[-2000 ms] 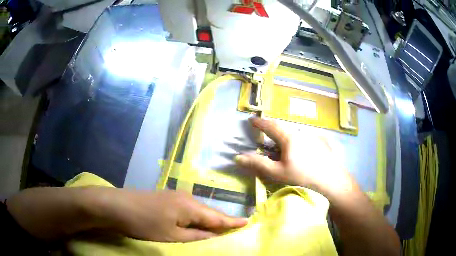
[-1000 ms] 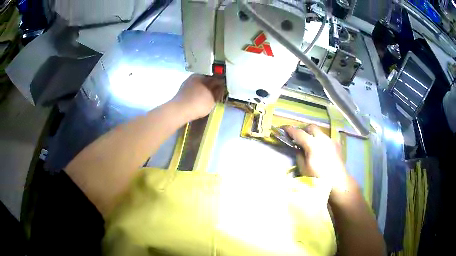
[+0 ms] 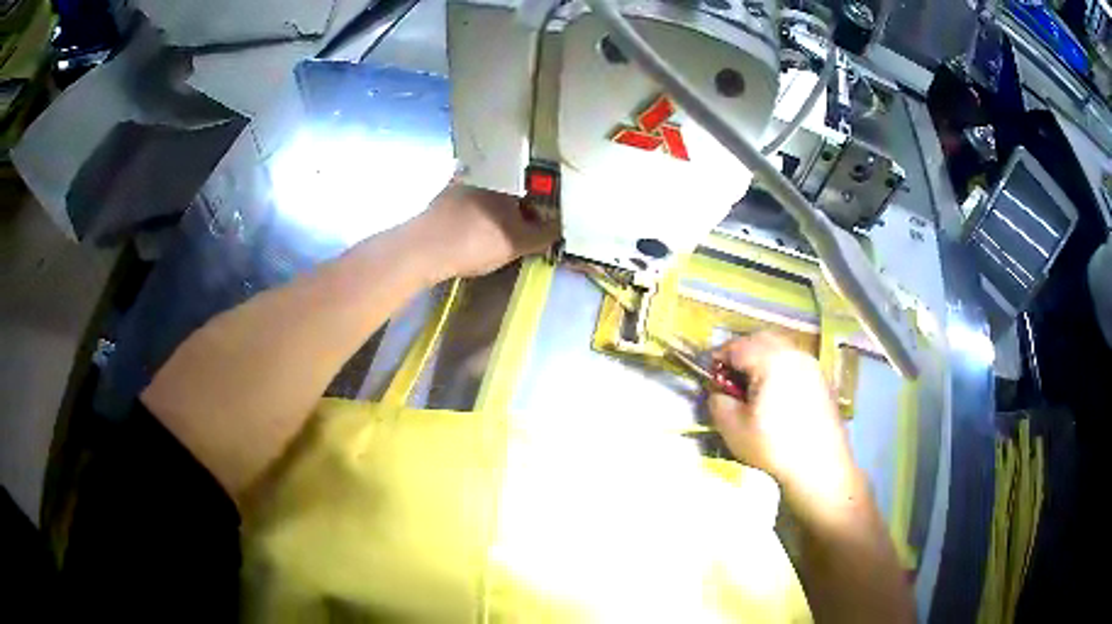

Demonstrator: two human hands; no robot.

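The yellow bag body (image 3: 402, 512) lies in front of me over the near part of the pale sewing template (image 3: 555, 354). My left hand (image 3: 494, 226) reaches behind the left side of the machine head; its fingers are hidden there. My right hand (image 3: 762, 390) holds the slim pointed metal tool with dark red handles (image 3: 732, 380), its tip pointing left toward the small upright frame of the yellow clamp (image 3: 634, 319) under the head. A yellow handle strap (image 3: 427, 347) runs up from the bag at the left. Another yellow strip shows under the head near the clamp.
The white machine head (image 3: 646, 183) stands over the clamp. The white lamp arm (image 3: 817, 226) crosses to the right. Metal carriage blocks (image 3: 860, 183) are behind. The grey panel (image 3: 1027, 232) is at right rear and a strap bundle (image 3: 1015, 524) at right. A grey sheet (image 3: 134, 146) is at left.
My left hand has gone from the bag to behind the machine head. My right hand now holds the pointed tool, beside the clamp. The bag body is spread wider over the template.
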